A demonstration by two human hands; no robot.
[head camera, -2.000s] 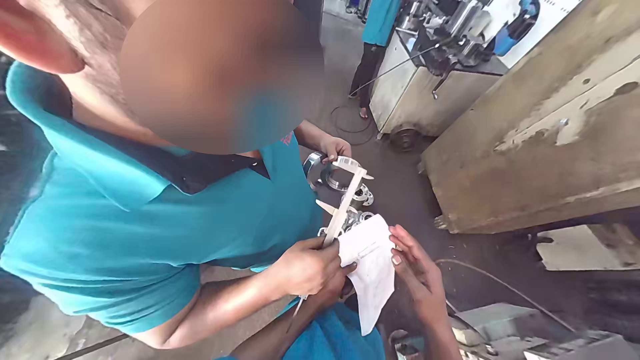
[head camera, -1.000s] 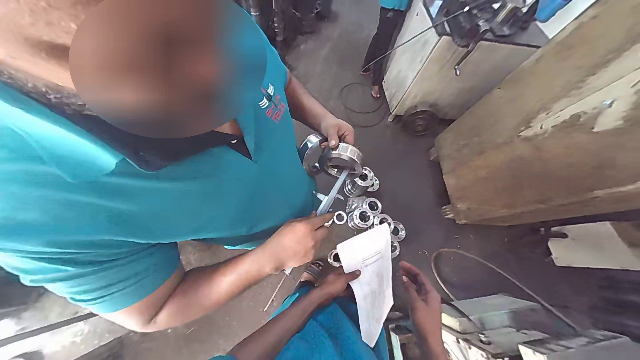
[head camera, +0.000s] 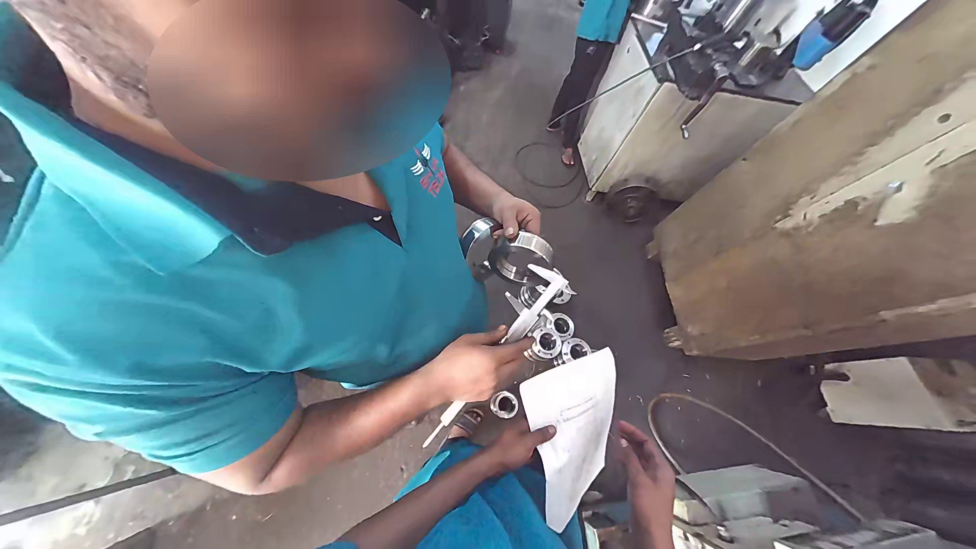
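A white paper sheet point(head camera: 573, 427) bearing marks is gripped at its left edge by my left hand point(head camera: 520, 446), thumb on top. Just right of the sheet, my right hand point(head camera: 648, 476) is raised with fingers apart and nothing in it. Facing me, a co-worker holds a vernier caliper point(head camera: 537, 305) in one hand and a large metal ring point(head camera: 522, 255) in the other; the caliper's jaws are close to the ring, contact unclear. Beside that ring is another metal ring point(head camera: 478, 240). Several flanged metal parts point(head camera: 546, 343) lie below, beyond the sheet, and a smaller metal ring point(head camera: 504, 405) lies to its left.
The co-worker in a teal shirt point(head camera: 305, 305) fills the left side. A large worn machine housing point(head camera: 808, 229) stands at right. Farther back are a machine point(head camera: 671, 122), another person's leg point(head camera: 579, 91) and a cable point(head camera: 545, 183). A hose point(head camera: 732, 412) curves near pale metal blocks point(head camera: 755, 496) at lower right.
Two seconds ago my right hand was at the paper's right edge; it is now apart from it. The co-worker's caliper has moved off the large ring's opening since one second ago.
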